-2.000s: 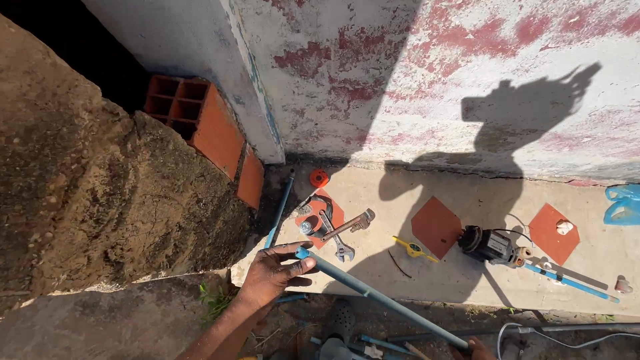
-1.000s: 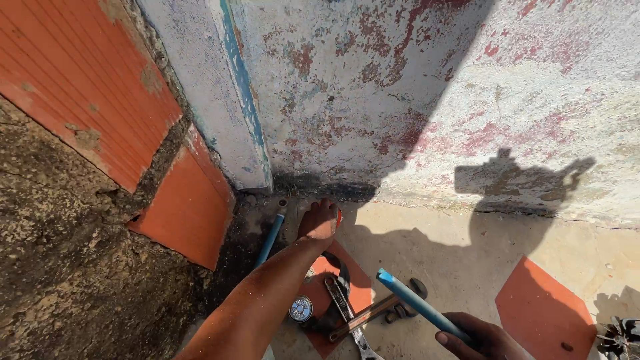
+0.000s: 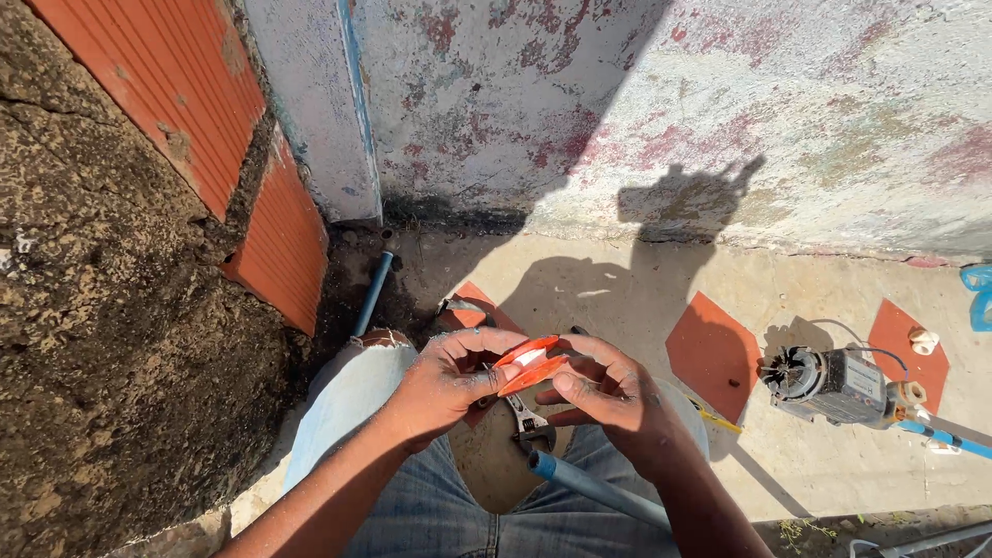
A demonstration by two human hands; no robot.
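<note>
A red spool of white tape point(image 3: 532, 358), looking like thread seal tape, is held up between both hands. My left hand point(image 3: 457, 380) pinches its left side with thumb and fingers. On its right side are the thumb and fingertips of my right hand point(image 3: 612, 387). Below the hands an adjustable wrench point(image 3: 530, 422) shows on the floor between the knees. A blue-grey plastic pipe point(image 3: 601, 490) lies slanting across the right thigh, its blue end toward the middle, and passes behind the right forearm. Other tools behind the hands are partly hidden.
Another blue pipe point(image 3: 375, 294) rises from the dark soil by the wall corner. An electric water pump point(image 3: 841, 385) with a blue pipe sits at right. Red tiles point(image 3: 713, 356) are set in the concrete. Hollow clay blocks point(image 3: 283, 240) and a rough earthen mass point(image 3: 116, 310) border the left.
My left hand, earlier reaching down to the floor, is now raised with the red spool. My right hand has let go of the blue-grey pipe, now across the thigh, and touches the spool.
</note>
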